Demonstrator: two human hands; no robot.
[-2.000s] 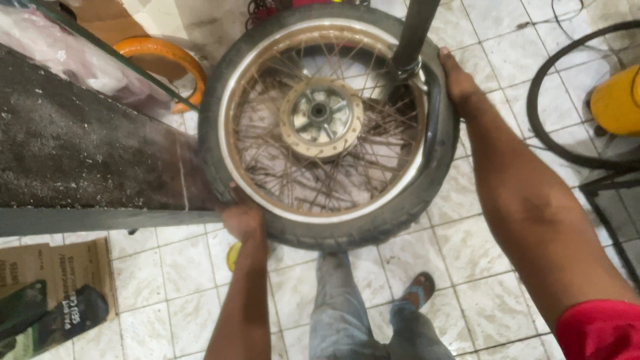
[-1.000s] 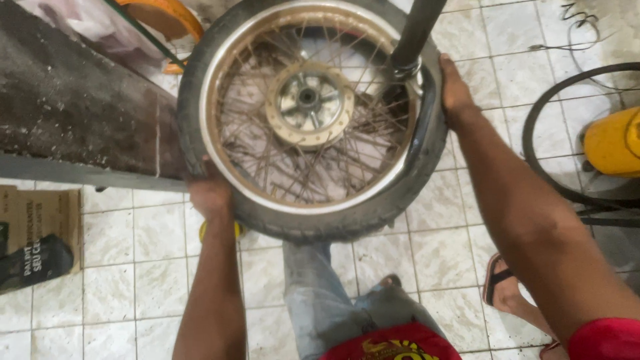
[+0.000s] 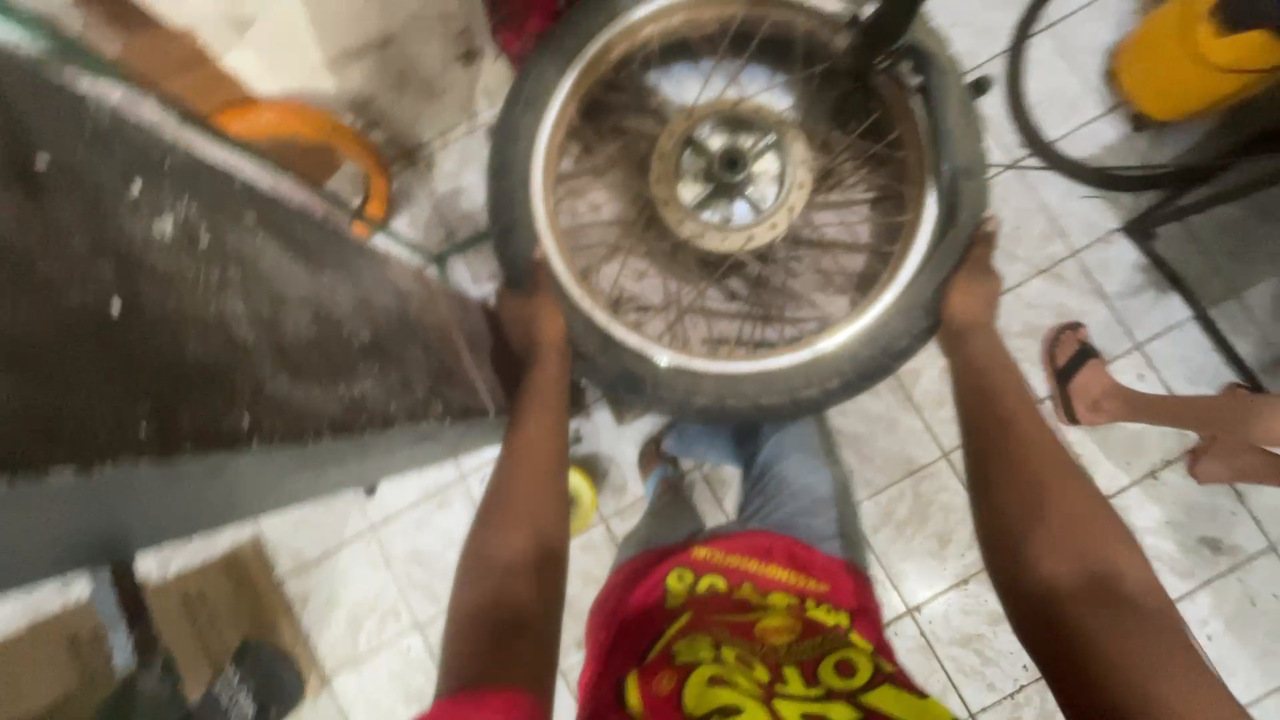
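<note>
A spoked motorcycle wheel [image 3: 660, 375] with a black tire, a metal rim and a brake disc around its hub is held up in front of me. My left hand [image 3: 535, 310] grips the tire at its lower left. On the right side of the tire, my right hand [image 3: 970, 285] is pressed against the rubber, fingers partly hidden behind it. A dark tire lever or bar [image 3: 885, 30] stands at the rim's upper right; its far end is out of view. Beside it, a loose section of tube or tire bead runs along the rim, blurred.
A dark worn counter [image 3: 240, 280] borders the left side. An orange ring-shaped object [image 3: 300, 125] lies beyond it. Cardboard [image 3: 220, 620] rests on the tiled floor at lower left. At right are a yellow container [image 3: 1190, 60], a black hoop [image 3: 1030, 120] and another person's sandaled foot [image 3: 1085, 375].
Both hands keep hold of the wheel throughout. The other person's foot, seen at the lower right one second ago, now shows farther up in view. The view has shifted.
</note>
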